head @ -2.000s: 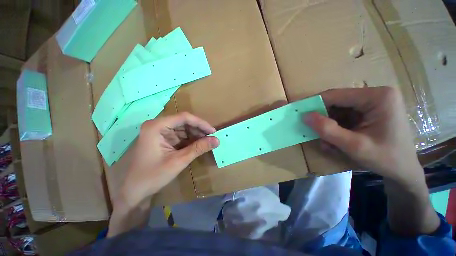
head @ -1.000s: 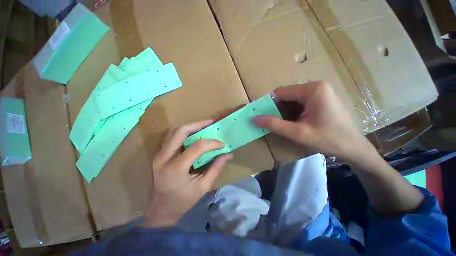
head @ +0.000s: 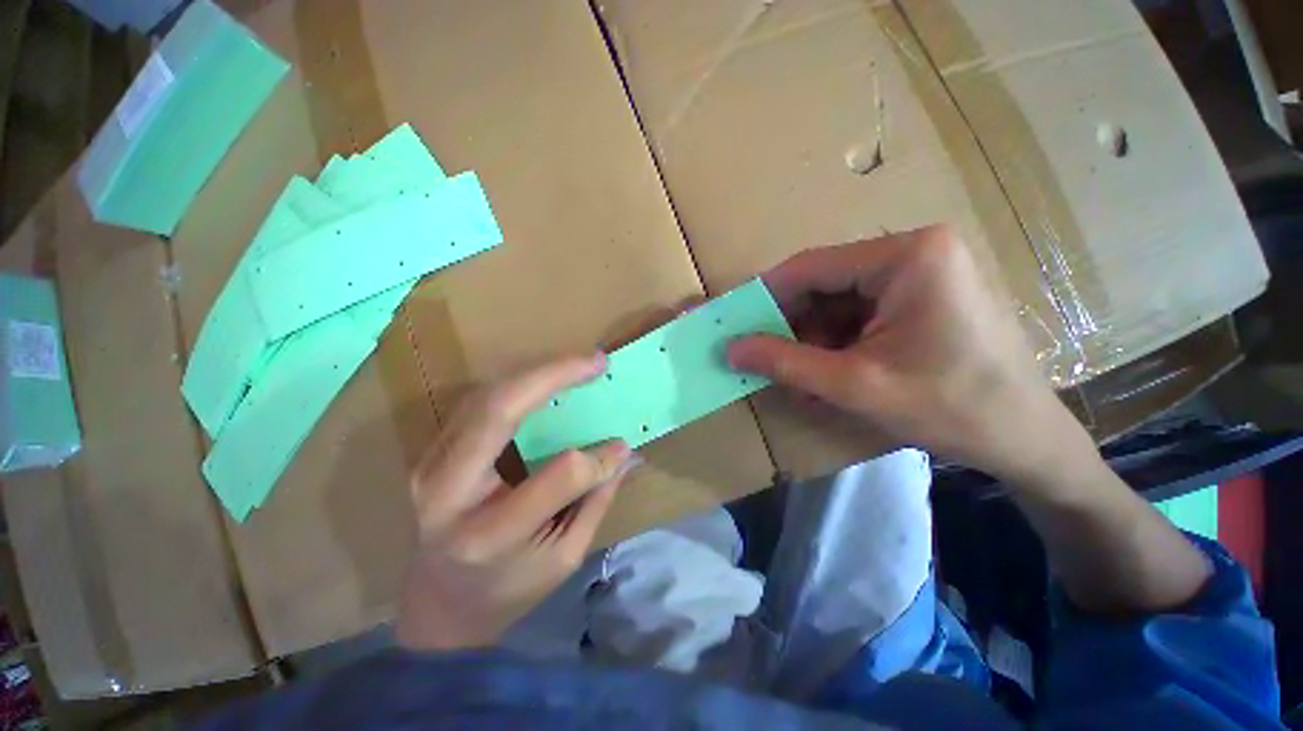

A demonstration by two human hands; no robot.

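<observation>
A mint-green adhesive strip (head: pixel 657 374) with small dark holes is held flat between both hands, over the near edge of the carton. My left hand (head: pixel 507 507) grips its left end, index finger on the far edge and other fingers at the near edge. My right hand (head: pixel 915 350) pinches its right end, thumb on top and fingers mostly hidden behind. I cannot tell whether a block lies under the strip. Several loose green strips (head: pixel 379 257) lie fanned and overlapping on the carton to the left.
Closed brown cartons (head: pixel 543 172) form the work surface. Two labelled green packs stand at the far left (head: pixel 193 122) and left edge (head: pixel 36 379). A dark tote (head: pixel 1143 479) with green and red inside is at lower right.
The view has shifted, so the cartons and strips sit further left. The held strip has come closer to my body, and my left fingers have moved from its end onto its long edges.
</observation>
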